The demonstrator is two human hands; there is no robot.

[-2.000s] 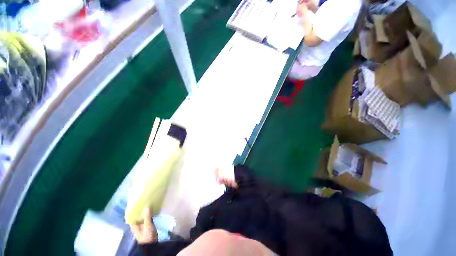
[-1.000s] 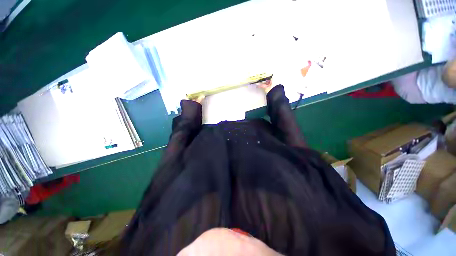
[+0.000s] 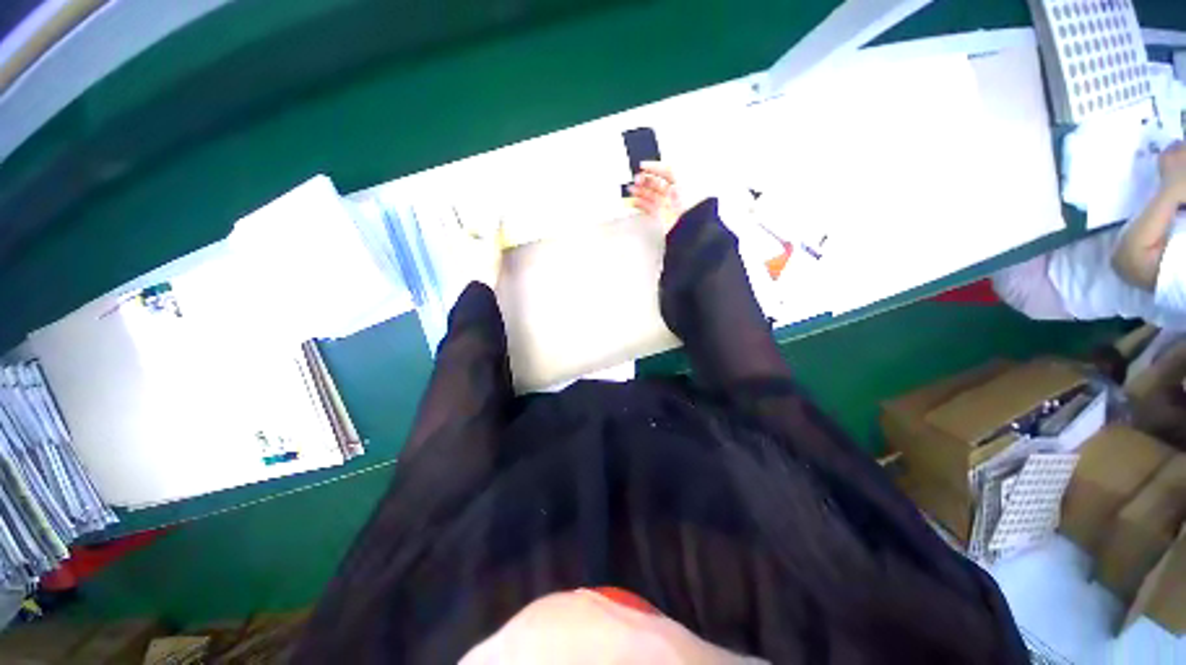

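Observation:
A pale beige-white board (image 3: 585, 305) lies on the bench in front of my body, between my forearms. My right hand (image 3: 658, 192) is at the board's far right corner, with fingers apart and nothing seen in it. My left hand (image 3: 484, 253) is at the far left corner, washed out by glare; its grip cannot be made out. A small black piece (image 3: 641, 148) lies just beyond my right hand.
Pale blue-white strips (image 3: 406, 253) and white sheets (image 3: 306, 260) lie to the left. A red-orange item (image 3: 779, 260) lies to the right. A panel stack (image 3: 52, 455) stands far left. A person's arm (image 3: 1155, 234) is far right. Cartons (image 3: 988, 429) stand on the floor.
The yellow strip no longer shows between my hands. My right hand has moved slightly left and its fingers are spread. The black piece now shows beyond it, and more of the beige-white board is exposed.

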